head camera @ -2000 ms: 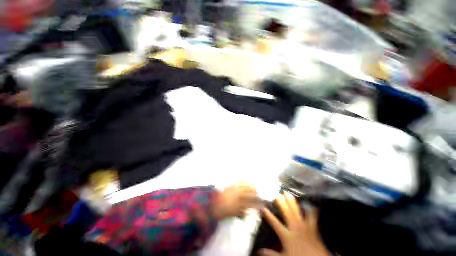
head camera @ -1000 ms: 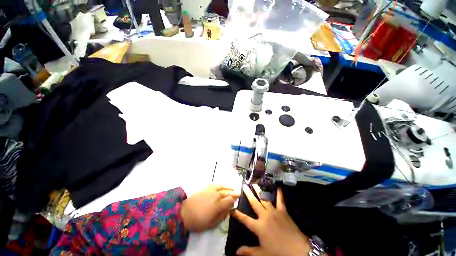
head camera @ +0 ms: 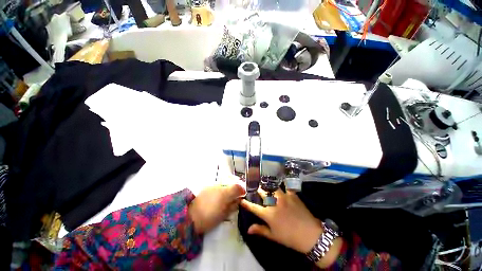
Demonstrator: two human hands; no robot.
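Observation:
The white sewing machine [head camera: 317,127] stands right of centre, its needle area low at its left end. My left hand [head camera: 218,207] is left of the needle area, thumb and fingertips together at the cloth; whether it pinches the cloth is unclear. My right hand [head camera: 288,219] lies on the black garment piece [head camera: 253,241], its fingertips partly hidden behind the thread tension dials [head camera: 270,185]. The white cut panel [head camera: 158,135] lies left of the machine on a black cloth pile [head camera: 58,132]. The presser foot and needle are hidden.
A black fabric strip [head camera: 394,127] drapes over the machine arm. A crumpled clear plastic bag [head camera: 264,45] is behind the machine. A knob [head camera: 248,84] stands upright on the head. A red object [head camera: 396,18] is at upper right, and a clear plastic piece [head camera: 412,197] hangs at right.
The view has sharpened and shifted, so the machine appears further left. My right hand has its fingers closer together and its wrist raised. My left fingertips have drawn together near the needle area.

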